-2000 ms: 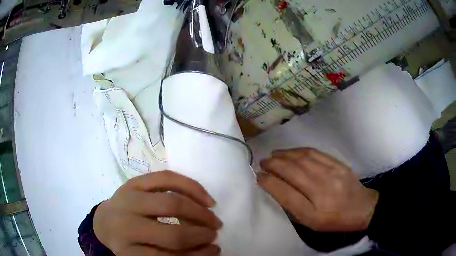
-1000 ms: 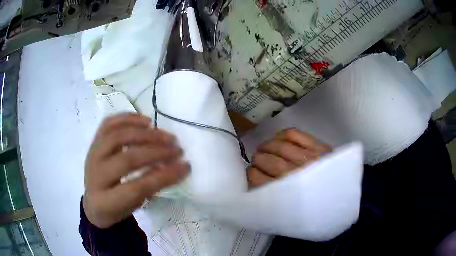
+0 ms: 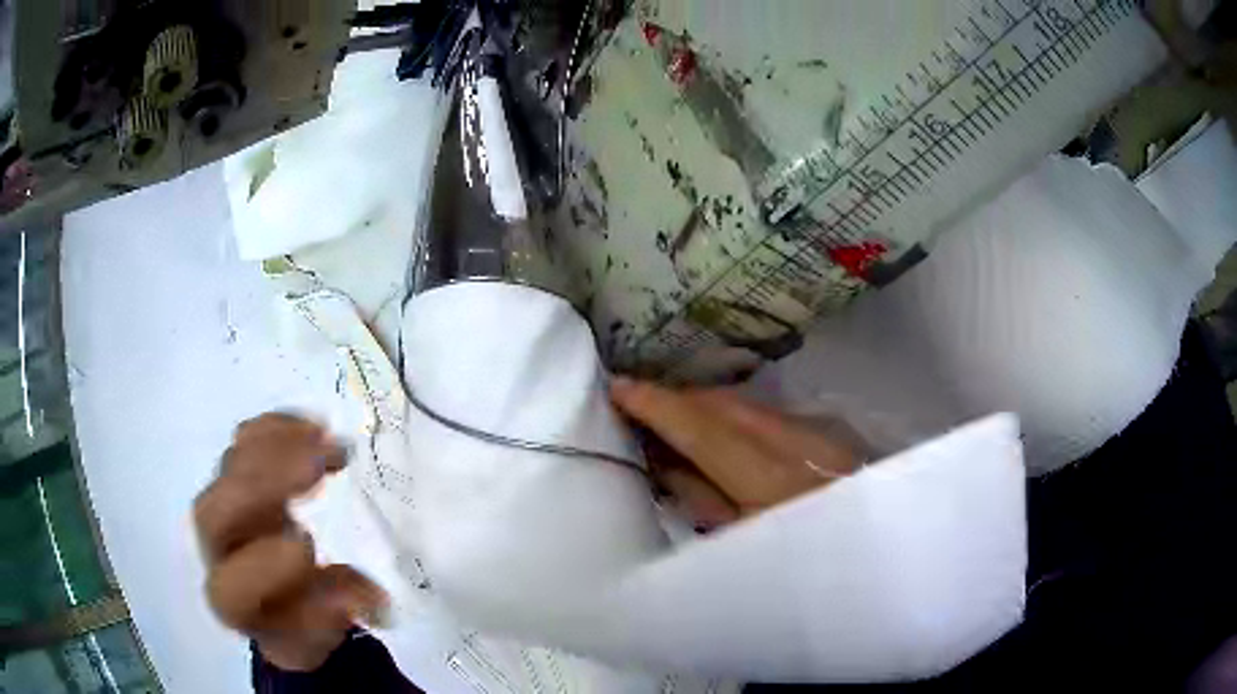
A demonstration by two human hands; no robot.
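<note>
The plain white waistband strip (image 3: 522, 366) runs out of the shiny steel folder (image 3: 468, 203) and curls to the lower right, where its end stands up. A thin dark wire guide (image 3: 522, 443) loops across it. My right hand (image 3: 746, 454) is at the strip's right edge, fingers extended toward the folder, partly hidden by the curled strip; its grip cannot be told. My left hand (image 3: 278, 536) is blurred, raised at the left with fingers curled apart, holding nothing visible. The topstitched white garment panel (image 3: 360, 373) lies under and left of the strip.
Ribbed tension knobs (image 3: 170, 64) are on the machine head at the upper left. A measuring scale (image 3: 936, 129) crosses the stained bed at the upper right. A wide white cloth curve (image 3: 1072, 298) lies at the right, over a dark sleeve.
The strip's free end has swung up to the right. My left hand has come off the strip and moved left. My right hand has moved up along the strip's edge toward the folder.
</note>
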